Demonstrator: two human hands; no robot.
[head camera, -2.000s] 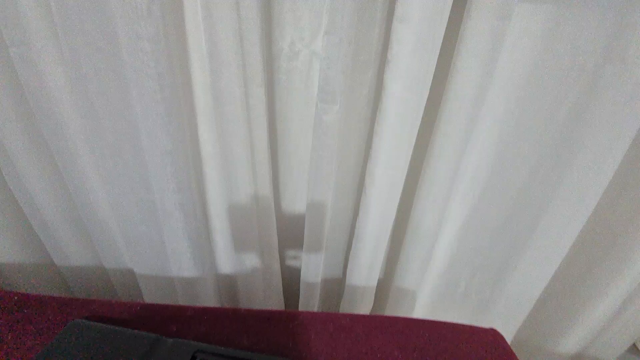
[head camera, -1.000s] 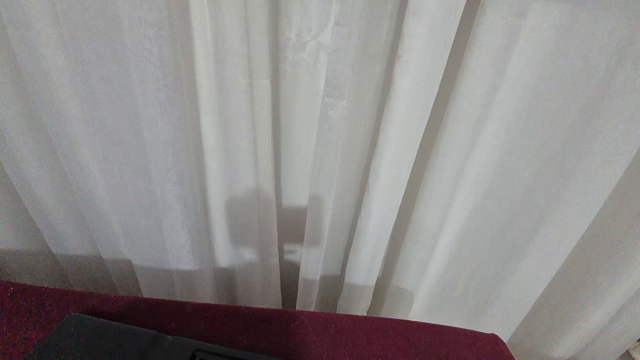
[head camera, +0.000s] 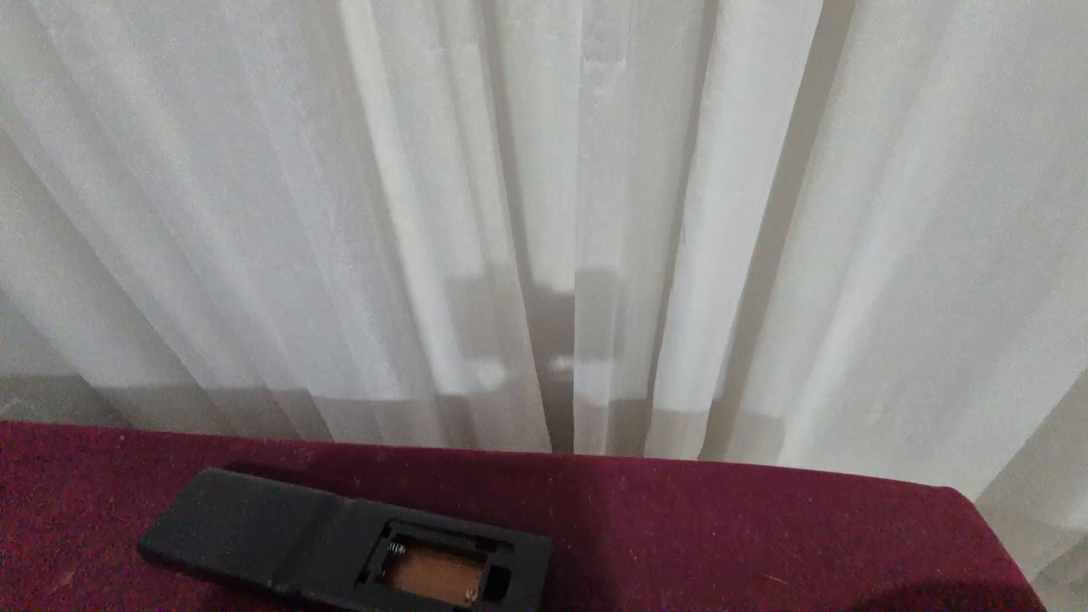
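A black remote control (head camera: 327, 535) lies back side up on a dark red fabric surface (head camera: 722, 535), near the bottom left of the head view. Its battery compartment (head camera: 435, 571) has no cover on it; metal springs and a brownish inside show, with no batteries in it. The remote's lower edge is cut off by the frame. Neither my left hand nor my right hand is in view, so what they hold cannot be seen.
White curtains (head camera: 646, 212) hang in folds behind the far edge of the red surface. Shadows fall across their lower part. The rounded right end of the red surface shows at the lower right, with a dark shadow at the bottom edge.
The view has tipped downward, so more of the red surface and of the remote shows, its battery compartment included.
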